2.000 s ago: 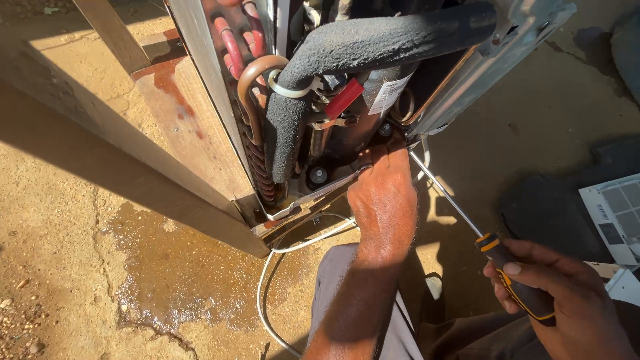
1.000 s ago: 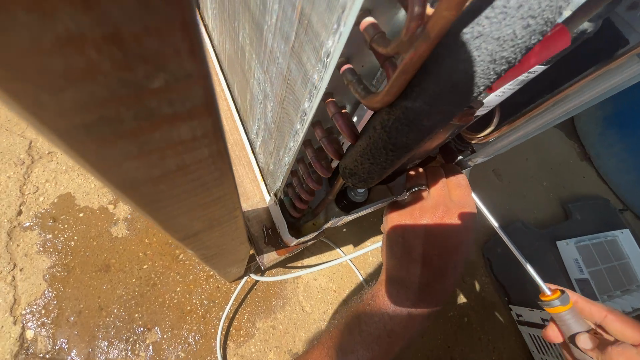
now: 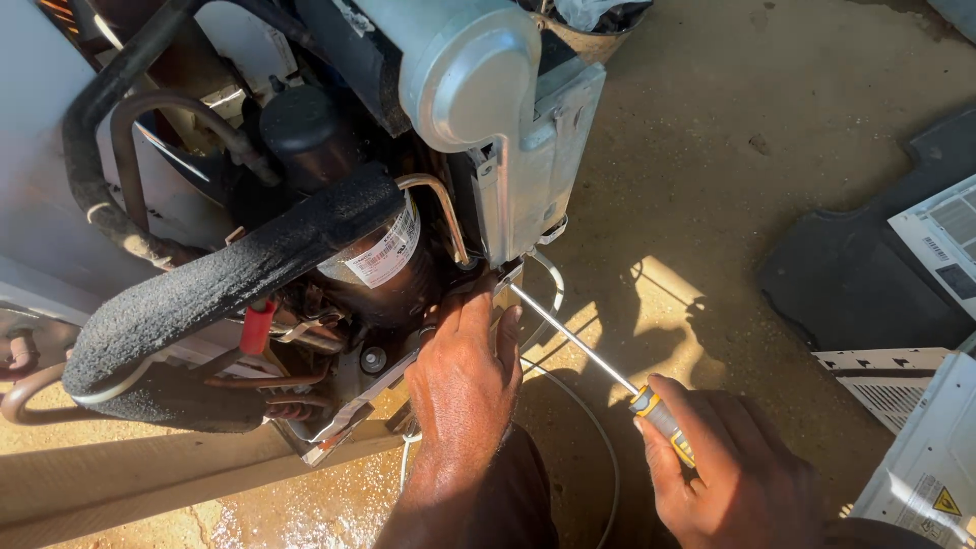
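My right hand (image 3: pixel 717 465) grips the handle of a long screwdriver (image 3: pixel 576 341), whose tip meets the lower edge of an opened air-conditioner unit (image 3: pixel 526 145). My left hand (image 3: pixel 465 374) rests on the unit's base edge, beside the screwdriver tip; its fingertips reach inside and are partly hidden, so what they touch cannot be told. Behind those fingers stands the black compressor (image 3: pixel 393 282) with a white label. A foam-wrapped pipe (image 3: pixel 213 282) crosses in front of it, above a red sleeve (image 3: pixel 258 328) and a bolt (image 3: pixel 373 360) in the base.
A wooden beam (image 3: pixel 152 473) runs under the unit at lower left. A white cable (image 3: pixel 591 415) loops over the wet concrete floor (image 3: pixel 686 152). At right lie a dark mat-like sheet (image 3: pixel 862 259), a white grille panel (image 3: pixel 945 229) and a metal panel (image 3: pixel 930 465). A bucket (image 3: pixel 591 38) stands at the top.
The view has swung a lot, now showing the compressor and grey metal housing. My right hand still holds the screwdriver against the unit's edge, and my left hand stays at the base.
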